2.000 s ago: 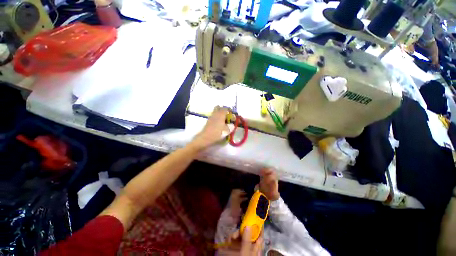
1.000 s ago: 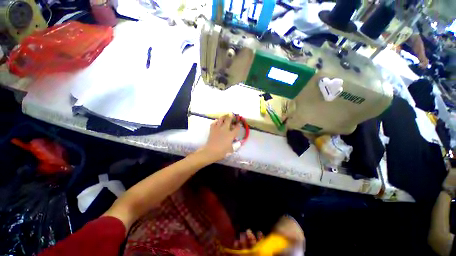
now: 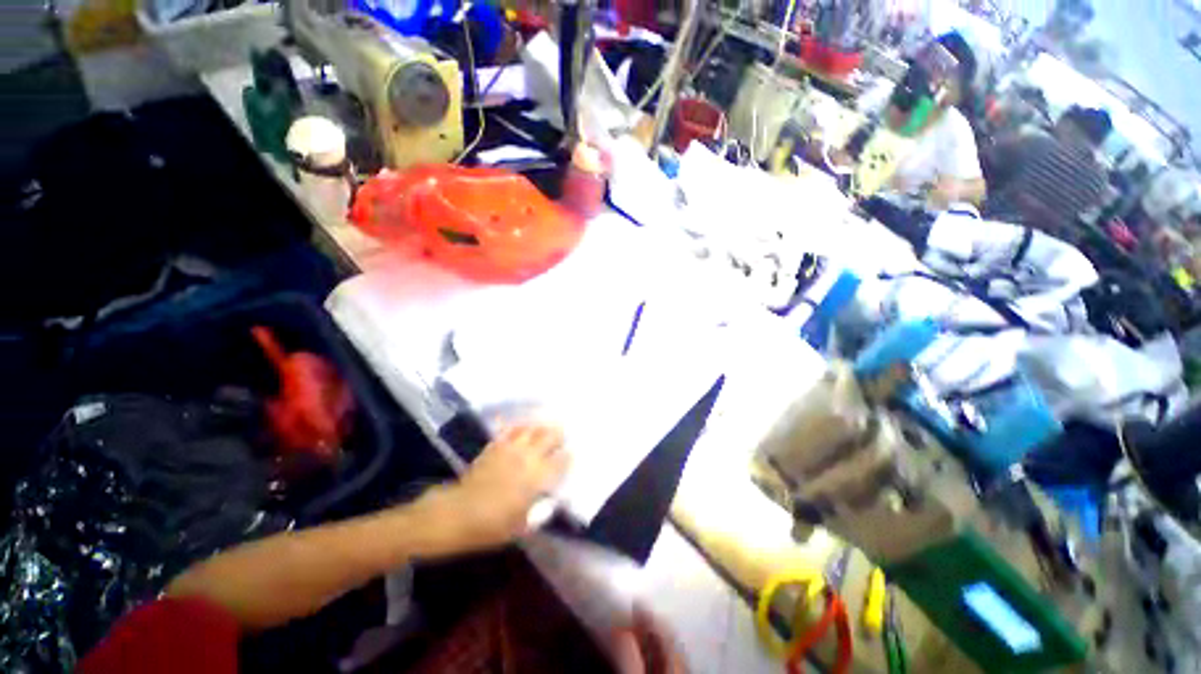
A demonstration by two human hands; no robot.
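A stack of white panels (image 3: pixel 566 349) lies on the table, with black panels (image 3: pixel 655 494) showing under its edge. My left hand (image 3: pixel 516 481) is at the near edge of the stack, fingers bent over the white panels; blur hides whether they grip a layer. A white wrap shows on one finger. A thin dark mark or pen (image 3: pixel 634 328) lies on the top panel. A blurred patch of skin shows at the bottom edge, near the table's front; I cannot tell whether it is my right hand. Scissors (image 3: pixel 806 624) with yellow and red loops lie by the machine.
An orange-red plastic bag (image 3: pixel 468 224) lies behind the stack. The sewing machine (image 3: pixel 922 527) is at the lower right, with green snips (image 3: pixel 894 645) beside it. A dark crate (image 3: pixel 375 435) with a red bag (image 3: pixel 310 402) stands at left. Other people sit at the back right.
The view has turned left. My left hand has let go of the scissors and moved left to the panel stack. The yellow handheld device is out of view.
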